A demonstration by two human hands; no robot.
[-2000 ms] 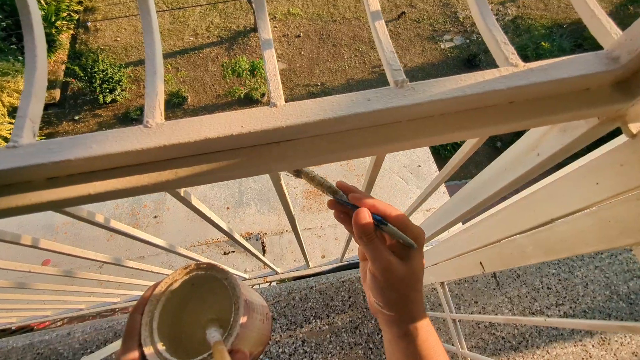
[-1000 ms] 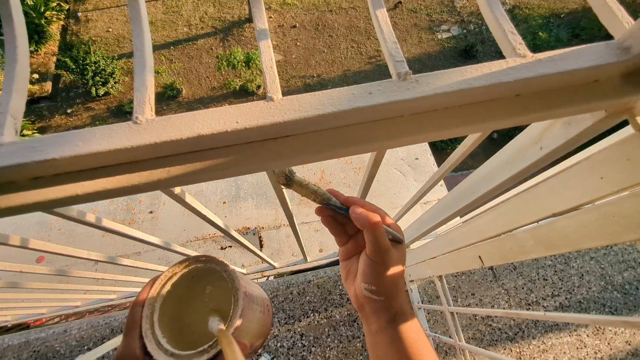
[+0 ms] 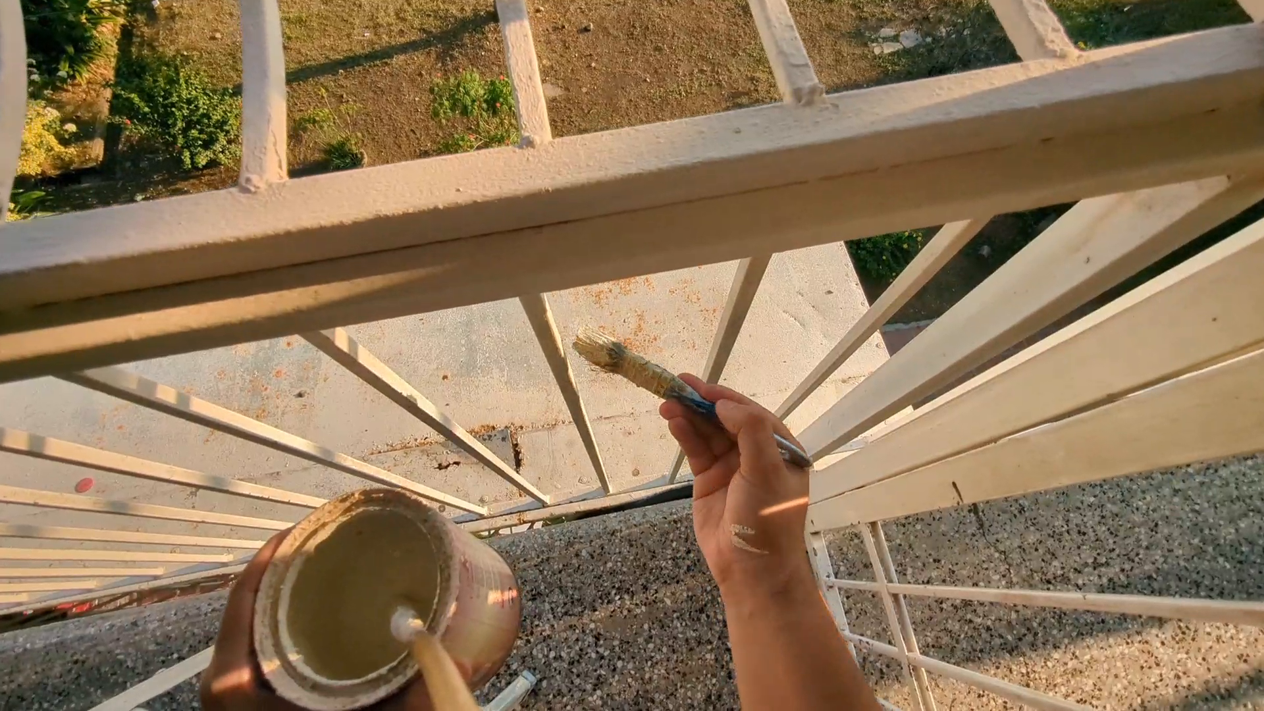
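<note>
My right hand (image 3: 741, 464) holds a paintbrush (image 3: 647, 373) by its blue handle, with the paint-crusted bristles pointing up and left beside a thin baluster (image 3: 565, 380) of a metal railing. Whether the bristles touch the baluster I cannot tell. Light paint marks show on my right wrist. At the lower left, my left hand (image 3: 237, 632) grips a paint can (image 3: 484, 602) from its far left side, most of the fingers hidden. Light liquid paint fills part of the can, and a stick-like handle (image 3: 439, 667) with a pale tip leans in it. The railing's thick cream top rail (image 3: 612, 212) runs above both hands.
Curved metal bars (image 3: 523, 69) rise from the top rail. Wide cream panels (image 3: 1047, 395) stand at the right, above a speckled terrazzo floor (image 3: 612, 612). Thin rods (image 3: 1076, 599) cross at the lower right. Beyond the railing lie a stained slab (image 3: 652, 296) and a garden with bushes (image 3: 178, 109).
My right hand and the brush have moved a little lower relative to the top rail, and the bristles now show right of the baluster. Both hands keep their hold.
</note>
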